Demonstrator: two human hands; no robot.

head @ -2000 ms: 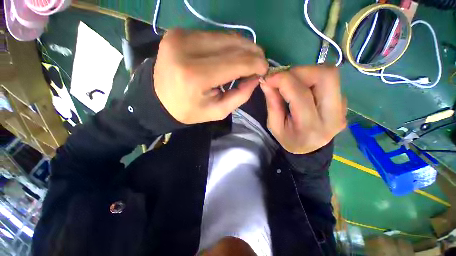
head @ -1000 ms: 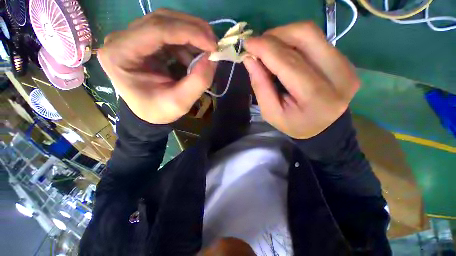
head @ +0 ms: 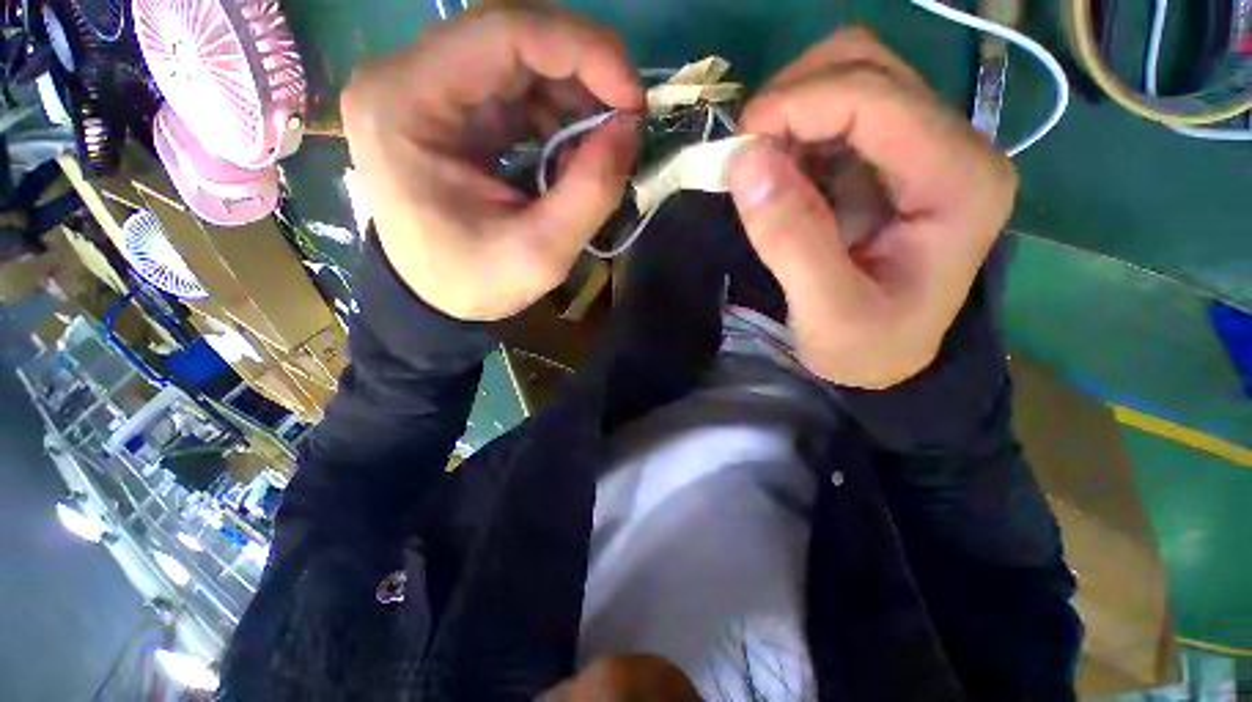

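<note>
My left hand (head: 474,178) pinches a thin white cable (head: 604,252) between thumb and fingertips; the cable curves through the palm and loops below the fingertips. My right hand (head: 879,206) holds a cream masking tape piece (head: 698,166) between thumb and index finger, its free end pointing at my left fingertips. A second tape scrap (head: 691,91) sticks out between the hands, just above, with thin dark strands near it. Whether the tape is around the wires cannot be told. Both hands are above the green bench.
A pink fan (head: 217,80) stands at upper left, with dark fans beside it and cardboard boxes (head: 254,274) below. A masking tape roll (head: 1098,85) is cut off at upper right, near a white cord (head: 1060,82). Cardboard (head: 1098,528) lies lower right.
The hands came lower and parted from their earlier joined pinch. Tape scraps now show between them, and my right hand has drawn one piece out straighter. The view has shifted, bringing in the pink fan.
</note>
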